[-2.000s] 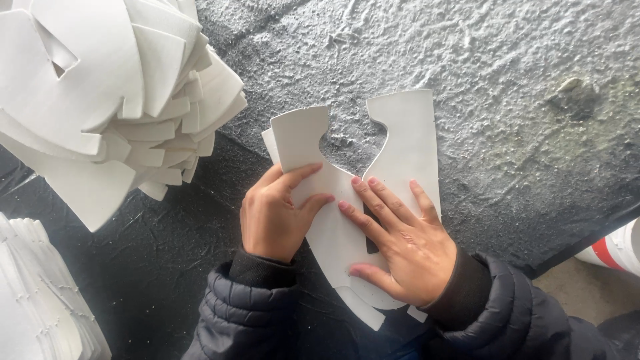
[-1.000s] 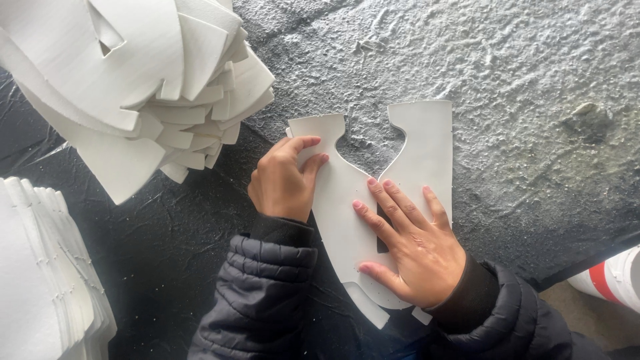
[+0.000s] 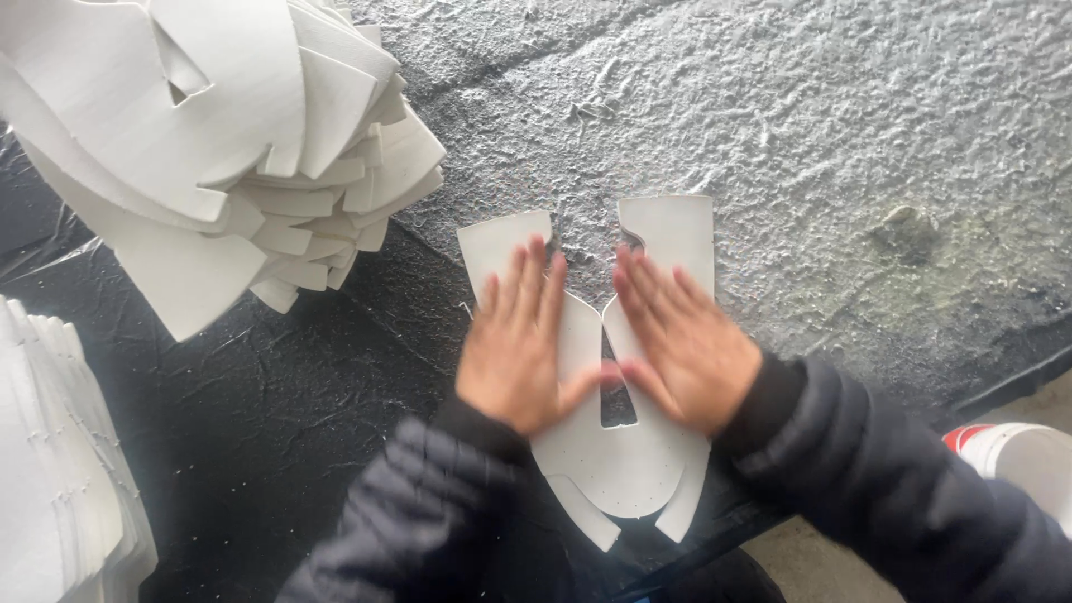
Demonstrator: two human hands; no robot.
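Note:
A white cut sheet piece [image 3: 620,469], perhaps foam, lies flat on the dark table near its front edge, with two upper arms, a narrow wedge-shaped opening in the middle and two curved strips at the bottom. My left hand [image 3: 519,352] rests flat on its left half, fingers pointing up the sheet. On the right half lies my right hand [image 3: 691,352], palm down and slightly blurred. The thumbs meet or nearly meet over the opening. Neither hand grips anything. Whether another layer lies under the piece is hidden.
A tall, fanned pile of similar white pieces [image 3: 243,92] stands at the upper left. Another white stack [image 3: 59,469] is at the lower left. The table [image 3: 796,167] has a rough, whitish-coated surface. Beyond its right edge stands a white bucket [image 3: 1017,461] with a red band.
My left hand has gone from pinching the sheet's upper left edge to lying flat on it. My right hand has shifted onto the right half, uncovering the lower middle of the piece.

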